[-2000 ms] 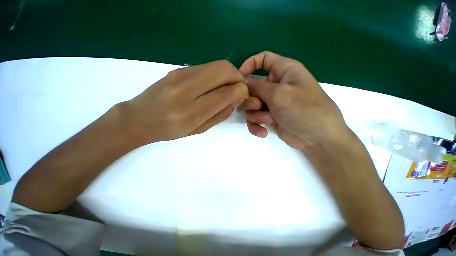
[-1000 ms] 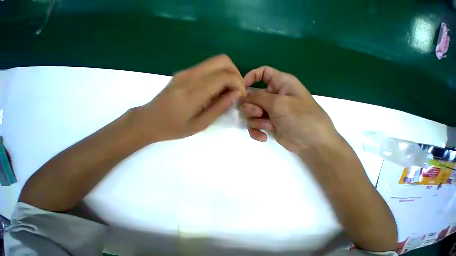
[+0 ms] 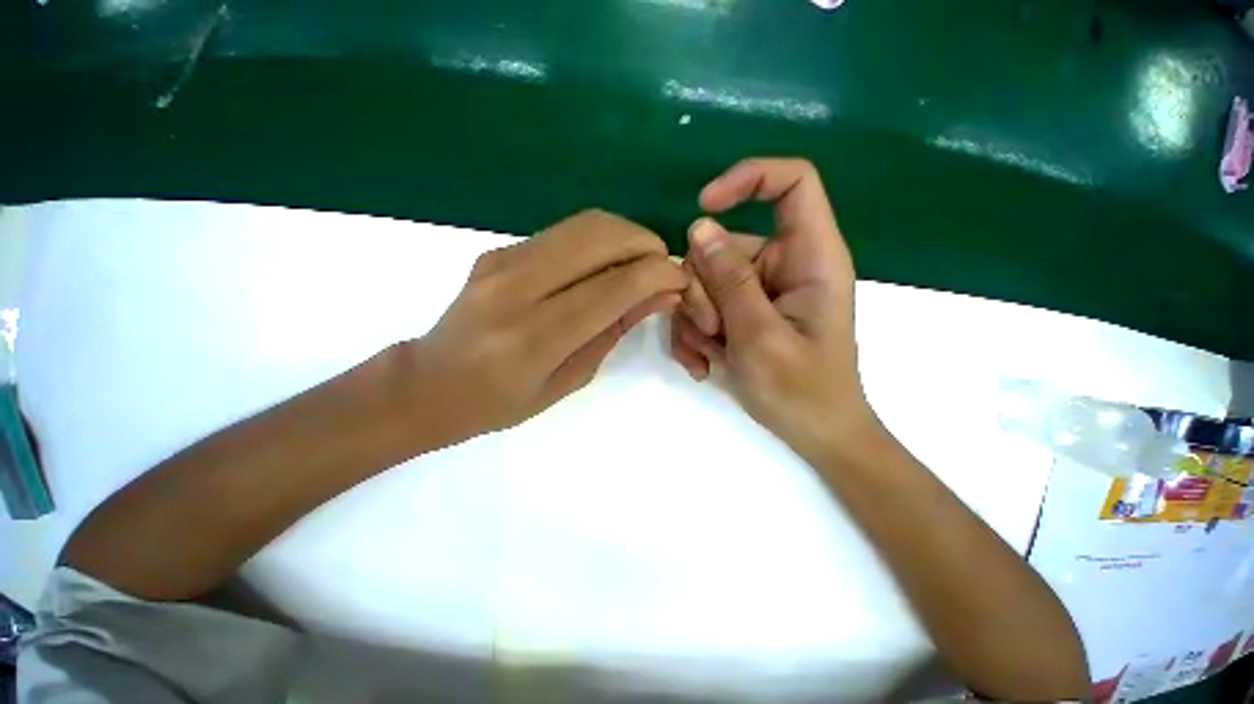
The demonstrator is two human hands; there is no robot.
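My left hand (image 3: 530,323) and my right hand (image 3: 784,296) meet at the fingertips over the near edge of the green belt (image 3: 413,124). The left fingers are pinched together and touch the right fingers. The right index finger is raised and curled, apart from the thumb. I cannot tell whether a tiny piece is between the fingertips. A pink part (image 3: 1236,145) lies on the belt at the far right. The translucent glue bottle (image 3: 1100,433) lies on its side at the right.
The white worktable (image 3: 550,550) is below my hands. Printed bags (image 3: 1169,488) lie under the bottle tip. A green block (image 3: 19,454) is at the far left. A thin whitish strand (image 3: 193,58) and a small white speck (image 3: 685,120) are on the belt.
The right index finger has lifted away from the thumb. The view has shifted, so more of the belt shows. A white speck now shows on the belt beyond my hands.
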